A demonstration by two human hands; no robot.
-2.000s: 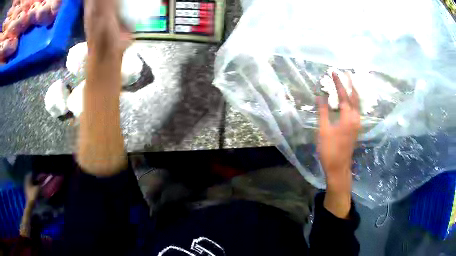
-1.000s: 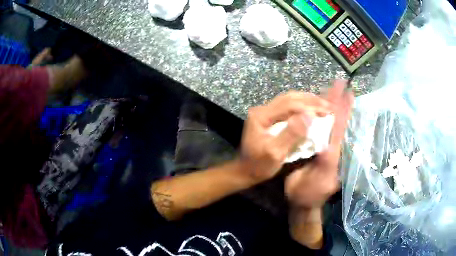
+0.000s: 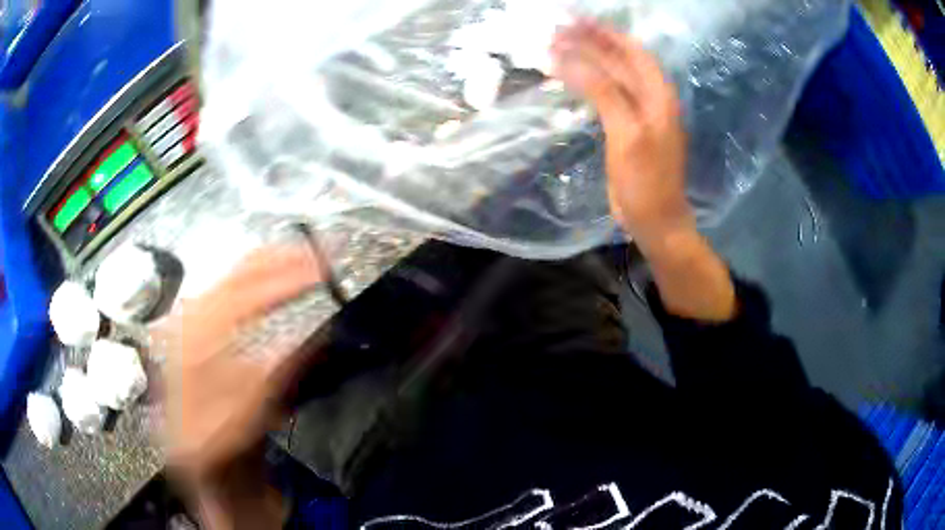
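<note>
My left hand (image 3: 233, 336) is blurred over the counter at the lower left; whether it holds anything is unclear. My right hand (image 3: 627, 129) reaches over the opened clear plastic bag (image 3: 497, 202), its fingertips at the soft white mass (image 3: 508, 41). Its fingers are extended, but their grip is unclear. Several rounded white lumps (image 3: 130, 282) lie on the speckled grey counter (image 3: 130, 461) left of my left hand. The digital scale (image 3: 119, 176), with green displays and a red-and-white keypad, stands at the upper left, partly beside the bag.
A blue pan or tray (image 3: 98, 78) is behind the scale display. A blue edge (image 3: 21, 311) runs down the far left. A blue crate (image 3: 860, 114) stands at the right, with grey floor (image 3: 839, 300) below it. The bag hangs over the counter's front edge.
The view has swung towards the bag. My hands were together around a white piece and are now apart, my right at the white mass in the bag, my left over the counter.
</note>
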